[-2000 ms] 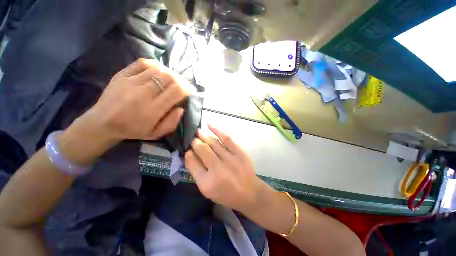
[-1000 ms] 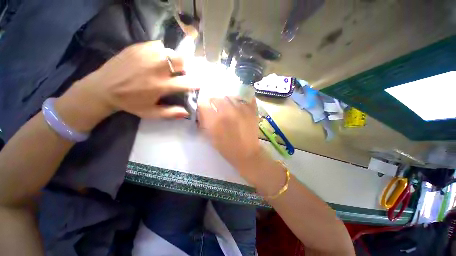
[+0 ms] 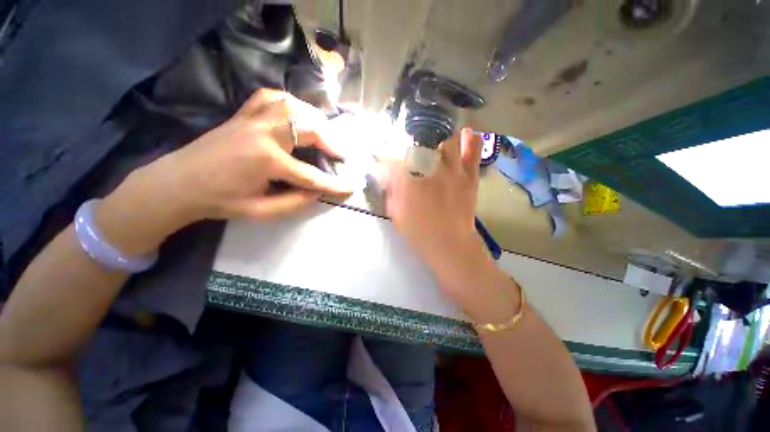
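Dark garment fabric [image 3: 181, 93] lies in large folds at the left, up to the needle area and down over the lap. My left hand [image 3: 262, 160] is at the needle area with thumb and fingers pinching the garment's edge, which is washed out by glare. My right hand [image 3: 435, 211] is raised beside the machine head [image 3: 540, 51], its fingers spread around the knob under the head; I cannot tell whether it touches cloth. The presser foot and needle are hidden in the bright lamp light.
Blue snips [image 3: 487, 240] are mostly hidden behind my right hand. A phone [image 3: 488, 148], pale scraps [image 3: 528, 173] and a yellow item [image 3: 601, 198] lie behind it. Yellow and red scissors [image 3: 669, 325] are at the far right. The green table edge [image 3: 338, 310] runs along the front.
Both hands have moved from holding the fabric at the table's front to the needle area. My right hand has then shifted right, covering most of the snips and phone. The view has shifted too.
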